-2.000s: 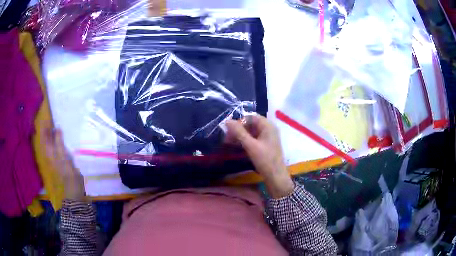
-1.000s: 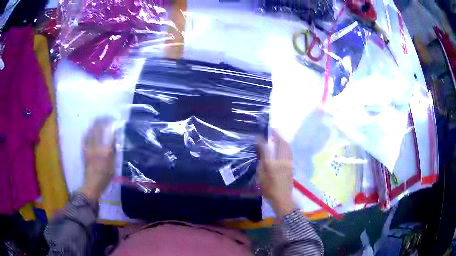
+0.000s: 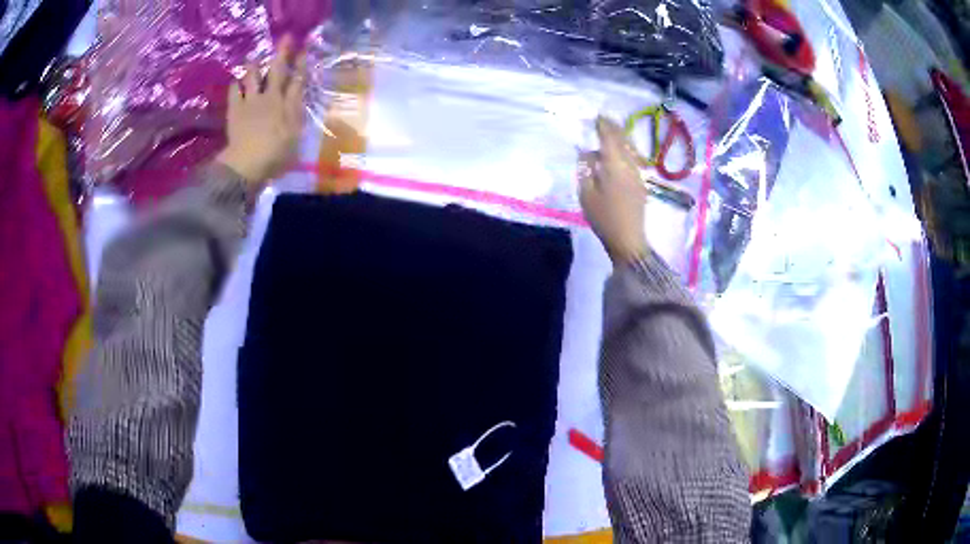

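A folded black garment (image 3: 404, 361) lies flat and uncovered on the white table. A white hang tag (image 3: 465, 468) on a white string loop rests on its lower right part. A clear polybag (image 3: 457, 133) with a pink-red strip along its near edge lies just beyond the garment. My left hand (image 3: 264, 122) is at the bag's left side, fingers apart, over glossy magenta bundles. My right hand (image 3: 614, 191) is at the bag's right end, beside the scissors; it is blurred, and I cannot tell whether its fingers grip the film.
Scissors (image 3: 662, 141) with yellow and red handles lie right of my right hand. Red-handled scissors (image 3: 782, 43) lie at the far right. Red-edged clear bags (image 3: 888, 319) cover the right side. Bagged magenta garments (image 3: 160, 96) lie far left, dark bundles (image 3: 628, 32) at the far edge.
The clear film that covered the black garment is now off it and beyond its far edge. Both hands have moved from the garment's sides to the far side of the table.
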